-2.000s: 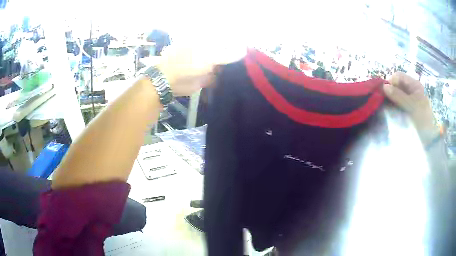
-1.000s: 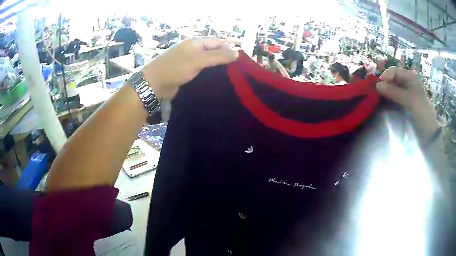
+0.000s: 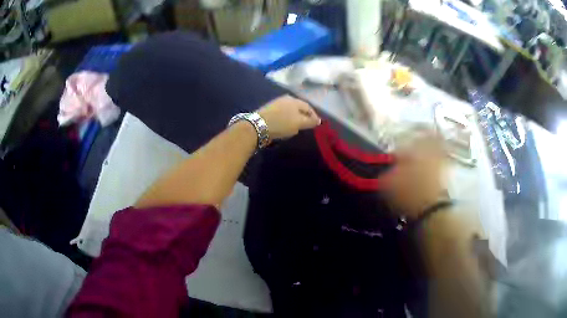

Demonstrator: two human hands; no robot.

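A dark knit top (image 3: 323, 236) with a red neckband (image 3: 348, 168) hangs or lies over the near side of the dark padded board (image 3: 180, 87). Small white motifs and a line of script show on its chest. My left hand (image 3: 289, 118), with a metal watch at the wrist, grips the left end of the neckband. My right hand (image 3: 416, 171) is blurred at the right end of the neckband and seems to hold it; its fingers cannot be made out. The lower part of the top runs out of the picture.
White paper (image 3: 137, 168) lies under the board at left. Pink cloth (image 3: 88, 99) is at far left. A blue padded piece (image 3: 289, 45) is behind the board. A pale metal iron rest (image 3: 457, 133) and clear plastic (image 3: 497, 143) are at right.
The view has tilted down. The top, held up in front before, is now lowered to the board. Both hands have come down with it and are closer together.
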